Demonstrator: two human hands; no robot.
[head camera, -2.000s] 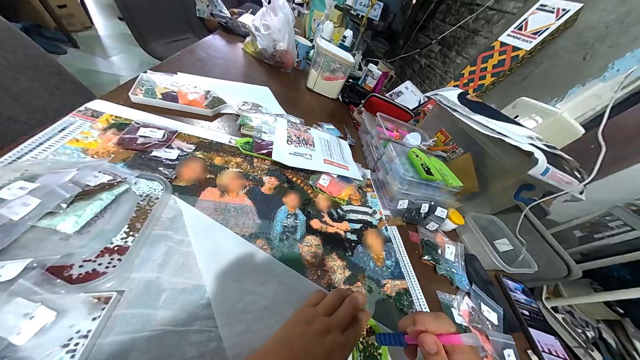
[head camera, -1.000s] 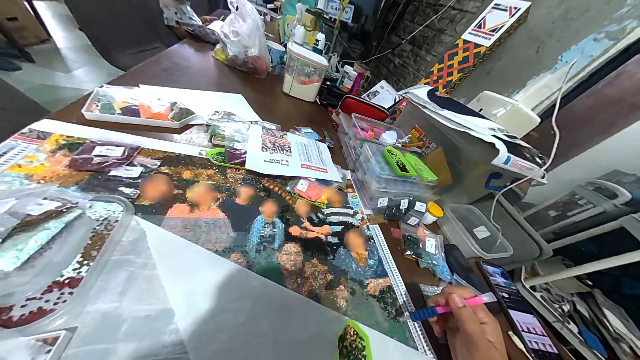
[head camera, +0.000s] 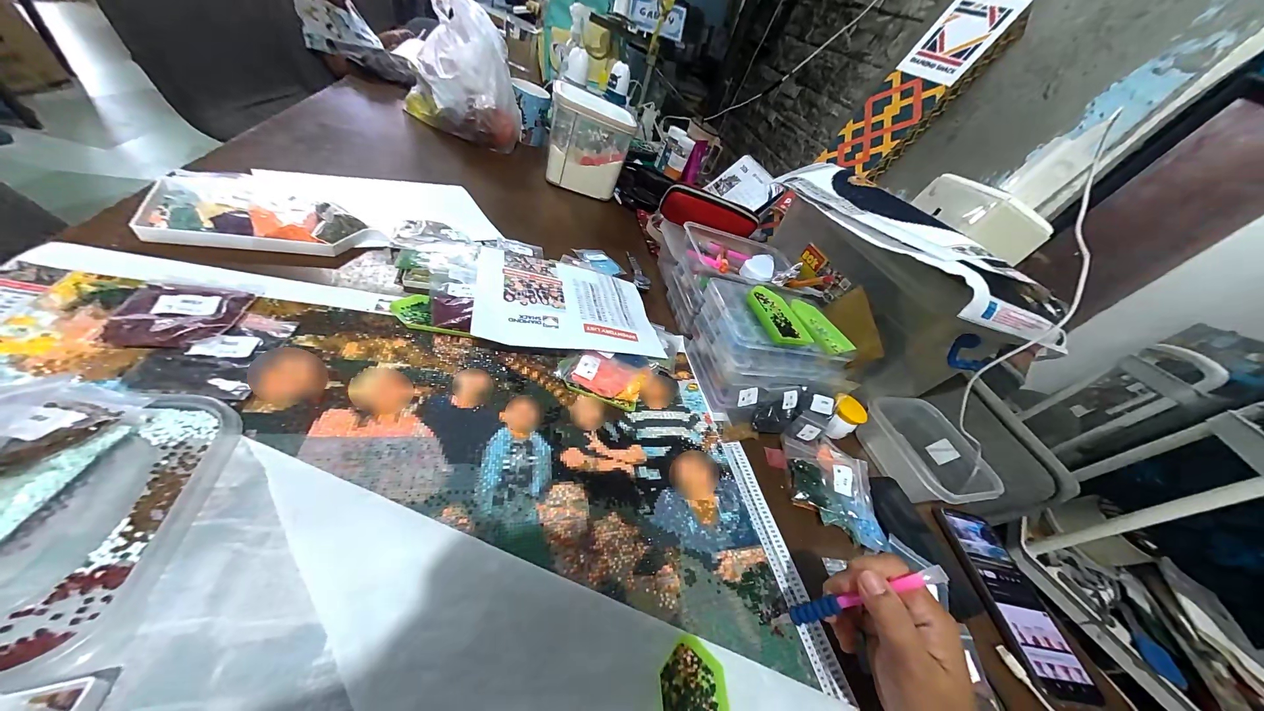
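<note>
My right hand (head camera: 904, 632) holds a pink diamond-painting pen (head camera: 913, 583) with a blue ribbed grip, its tip over the right border of the diamond-painting canvas (head camera: 592, 533). The canvas shows a group of people made of small tiles. White release paper (head camera: 474, 612) covers its lower part. A green tray (head camera: 691, 676) of dark drills lies on the paper at the bottom edge, left of my right hand. A clear plastic tray (head camera: 229, 425) with white, brown and red drills sits at the left. My left hand is out of view.
Bagged drills (head camera: 839, 484) and a smartphone (head camera: 1017, 602) lie right of the canvas. Stacked clear boxes (head camera: 750, 355) hold green trays (head camera: 780, 316). A printed sheet (head camera: 563, 301) lies across the canvas's top edge. Farther back are a white tray (head camera: 247, 242), a lidded container (head camera: 590, 138) and a plastic bag (head camera: 464, 79).
My left hand, beside the pen two seconds ago, has left the view. My right hand has moved right over the border, still holding the pen. The green tray now shows at the bottom edge.
</note>
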